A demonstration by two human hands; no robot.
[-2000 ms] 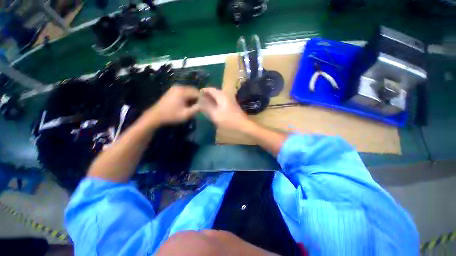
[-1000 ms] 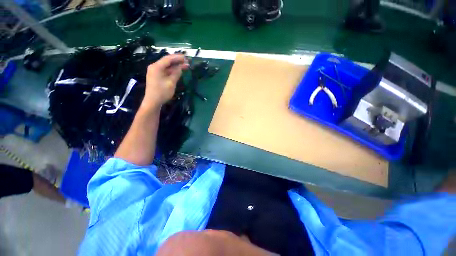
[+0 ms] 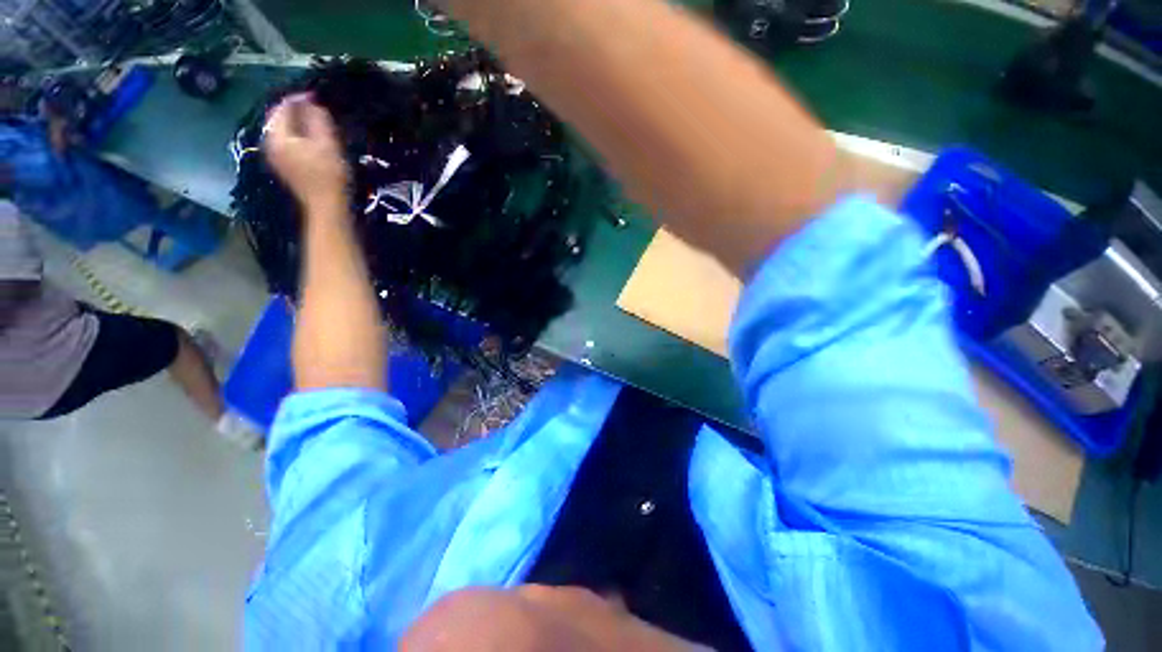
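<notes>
A large tangled black cable bundle (image 3: 472, 242) lies on the green bench at the left. White ties (image 3: 418, 204) are knotted on it. My left hand (image 3: 306, 143) is over the far-left edge of the bundle, small and blurred, with its fingers curled. Whether it holds a cable cannot be told. My right forearm reaches up and left across the picture, and my right hand is cut off by the top edge.
A tan cardboard sheet (image 3: 682, 296) is partly hidden by my right arm. A blue tray (image 3: 1007, 204) at the right holds pale-handled pliers (image 3: 971, 261) and a screw feeder (image 3: 1096, 334). A blue bin (image 3: 261, 363) is below the bench. Another person (image 3: 77, 344) is at the left.
My left hand has moved left across the bundle. My right arm has swung in from the right, up over the cardboard. The view has shifted left; the headset seen earliest is out of sight.
</notes>
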